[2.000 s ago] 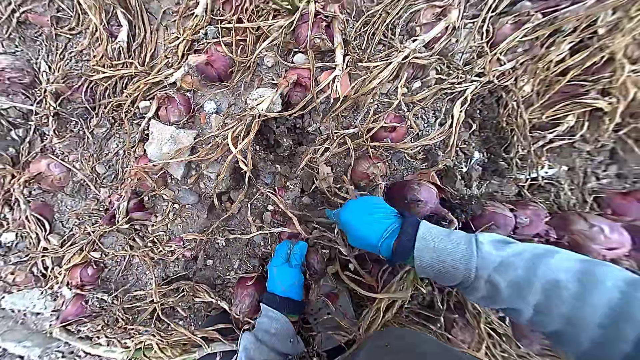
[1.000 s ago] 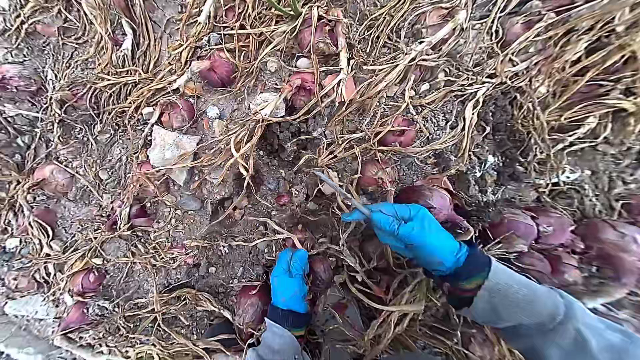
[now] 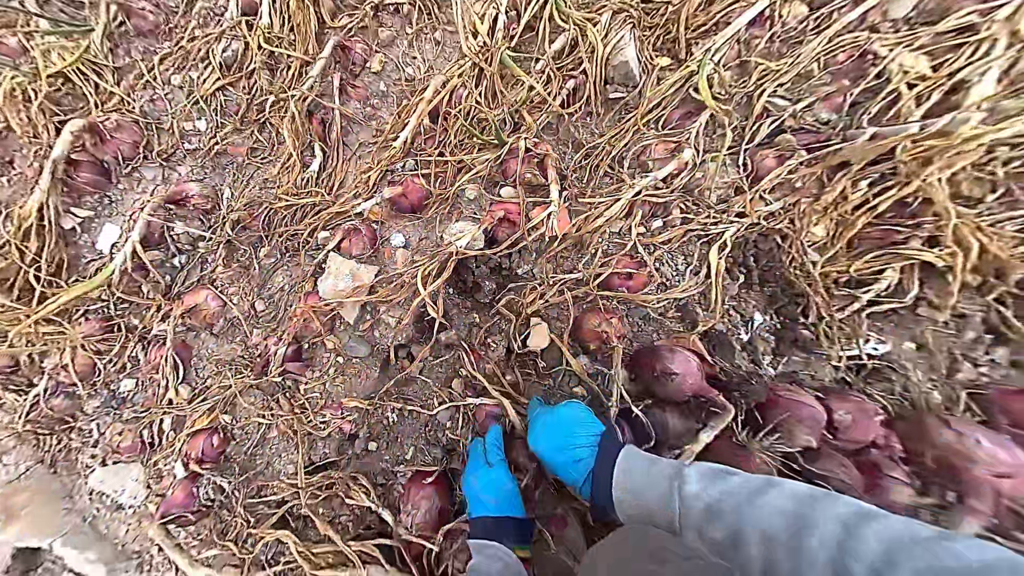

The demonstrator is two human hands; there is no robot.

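Observation:
My left hand [image 3: 492,474], in a blue glove, is low in the middle of the view with its fingertips at a small red onion [image 3: 486,416] in the soil. Close to its right is my right hand [image 3: 566,444], also blue-gloved, fingers curled and pointing down-left; what it holds is hidden beneath it. A large red onion [image 3: 672,373] lies above and right of my right hand, its dry neck bent downward. Another red onion [image 3: 426,502] sits just left of my left hand.
Red onions with dry tops stand in stony soil all around. Loose red onions [image 3: 790,414] lie in a row at the right. A pale flat stone [image 3: 346,278] is left of centre, and tangled dry leaves [image 3: 920,184] cover the upper right.
My right hand has come down beside my left hand. The thin metal tool seen in it one second ago is now out of sight. The view has shifted somewhat.

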